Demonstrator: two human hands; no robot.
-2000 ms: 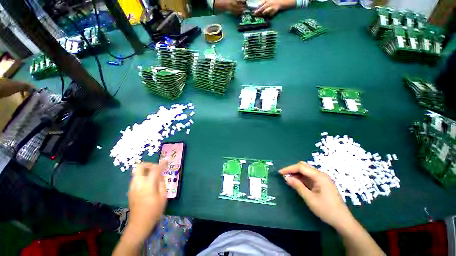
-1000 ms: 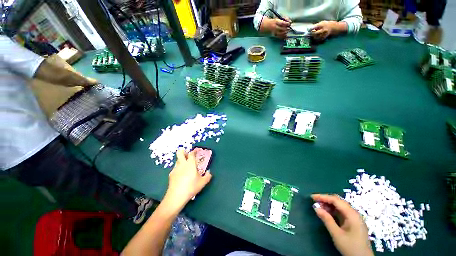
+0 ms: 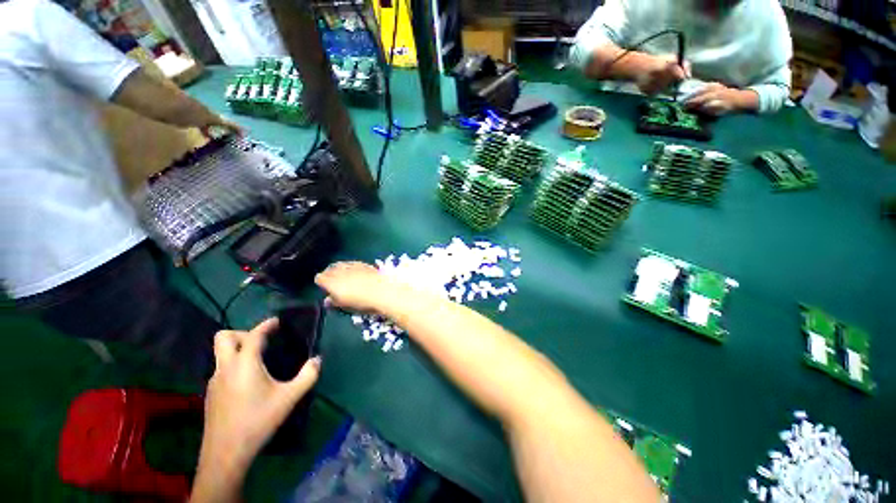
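Note:
My left hand point(image 3: 246, 393) grips a smartphone point(image 3: 295, 339) by its edges, thumb at the near end and fingers on the left side. The phone's face looks dark. My right arm reaches across the mat, and my right hand point(image 3: 352, 285) is at the phone's far end, over the left edge of the left heap of white parts point(image 3: 447, 267). Its fingertips are bunched; whether they hold anything is unclear. The nearest green PCB panel point(image 3: 653, 452) is partly hidden by my right forearm. The right heap of white parts point(image 3: 811, 467) is cut off below.
Stacked PCB panels point(image 3: 585, 203) stand beyond the heap. Other panels point(image 3: 680, 295) lie to the right. A tape roll point(image 3: 584, 122) is farther back. A black device point(image 3: 285, 246) with cables lies left. A worker holds a thin tool opposite; another stands left. A red stool point(image 3: 113, 442) is below left.
The view has swung left. My left hand has moved the phone left, off its place beside the heap. My right hand has crossed from beside the near panel to the phone.

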